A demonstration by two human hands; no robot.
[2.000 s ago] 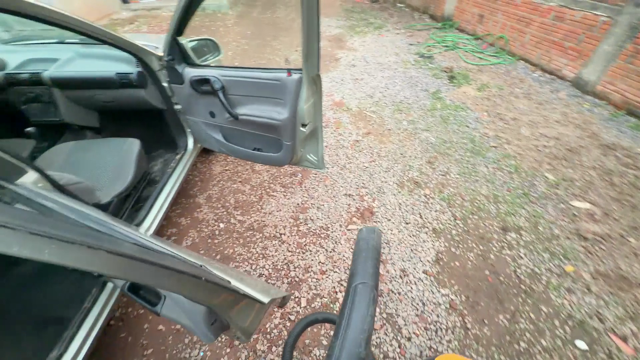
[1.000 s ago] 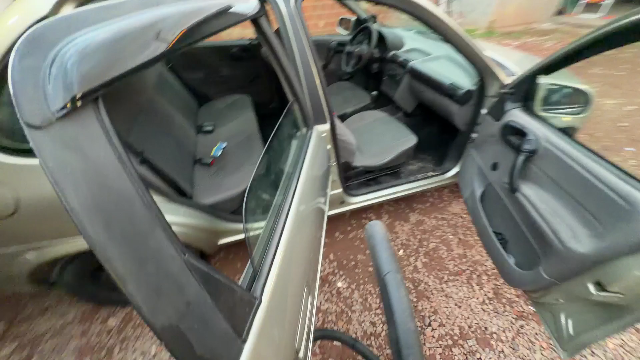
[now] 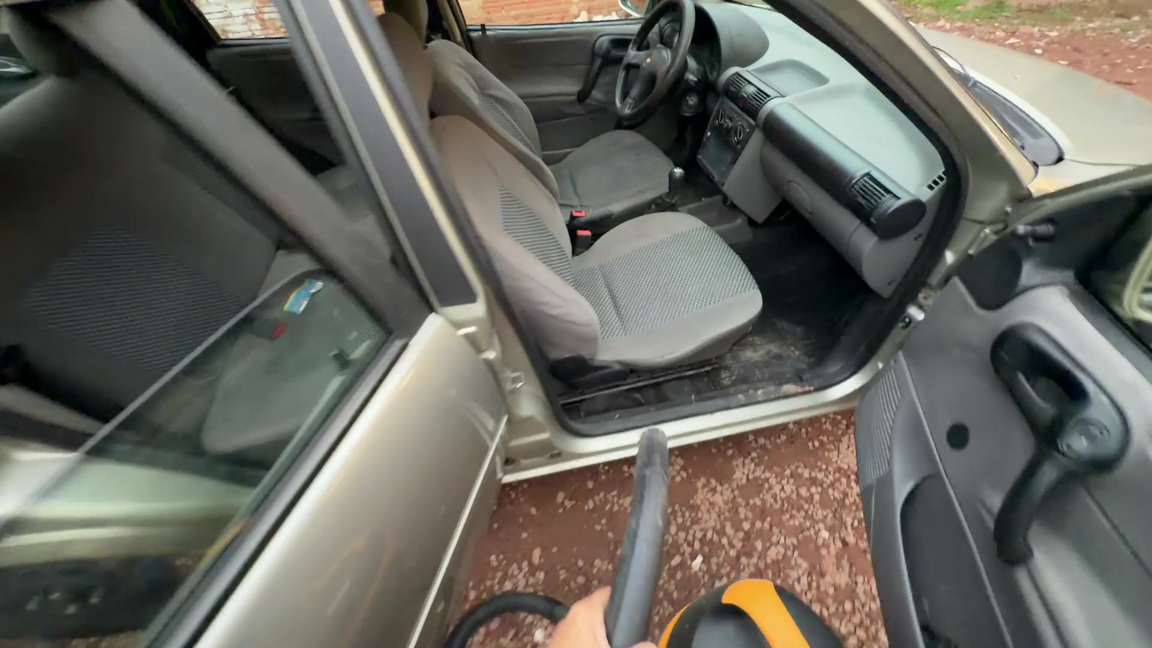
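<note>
A hand, which looks like my left hand (image 3: 583,623), is closed around a black plastic vacuum cleaner tube (image 3: 644,531) at the bottom edge. The tube points up and forward, and its tip lies in view against the door sill (image 3: 720,434) of a car; whether they touch I cannot tell. Left of the hand curves a black vacuum hose (image 3: 504,612). To the right is the rounded black and orange body of a vacuum cleaner (image 3: 751,616). Beyond the sill are the grey front passenger seat (image 3: 666,279) and a dusty dark floor (image 3: 787,346). My right hand is out of view.
The open front door (image 3: 936,432) stands at the right, with its handle and window crank. The rear door (image 3: 387,477), its window partly lowered, fills the left. Reddish gravel (image 3: 774,504) lies between them. The dashboard (image 3: 864,135) and steering wheel (image 3: 652,63) are deeper inside.
The view has swung left and moved in toward the front doorway. My hand and the orange-marked vacuum body now show at the bottom; one second ago neither was visible.
</note>
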